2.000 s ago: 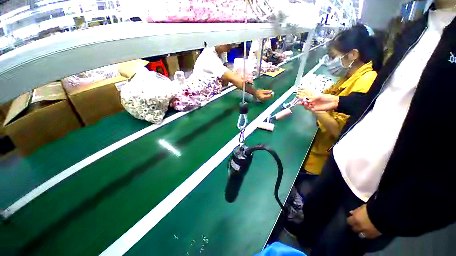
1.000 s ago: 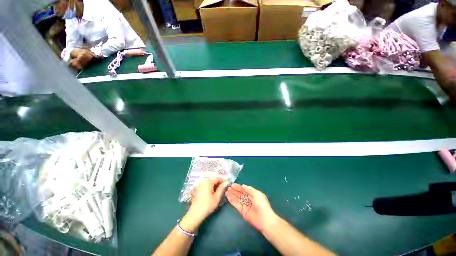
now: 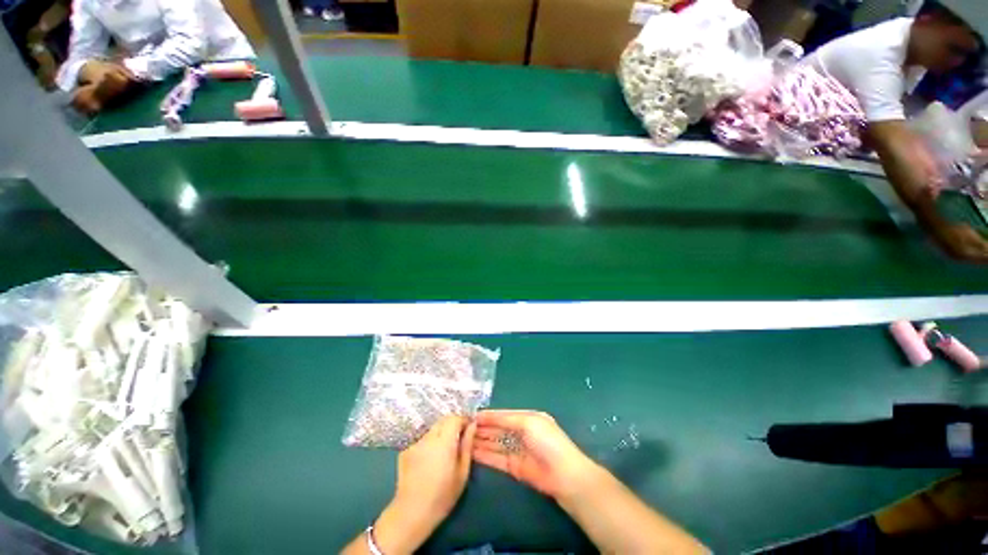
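Note:
A flat clear bag of small screws (image 3: pixel 417 379) lies on the green surface in front of me. My left hand (image 3: pixel 433 466) is at the bag's lower right corner, its fingertips closed together beside my right hand; what they pinch is hidden. My right hand (image 3: pixel 533 450) is palm up and cupped, with small screws (image 3: pixel 507 441) in it. Loose screws (image 3: pixel 626 436) lie scattered on the surface to the right. The black electric screwdriver (image 3: pixel 867 442) hangs at the right, thin bit pointing left.
A large clear bag of white housings (image 3: pixel 98 412) stands at the left by a slanted post (image 3: pixel 141 233). Pink handles (image 3: pixel 910 343) lie at the right. Across the belt are a cream parts bag (image 3: pixel 693 71), a pink heap (image 3: pixel 796 108), cartons (image 3: pixel 466 30) and two persons.
The view has swung from along the line to my station, then shifted slightly right. Both hands have stayed close together by the screw bag. The person at the far right now reaches over the belt.

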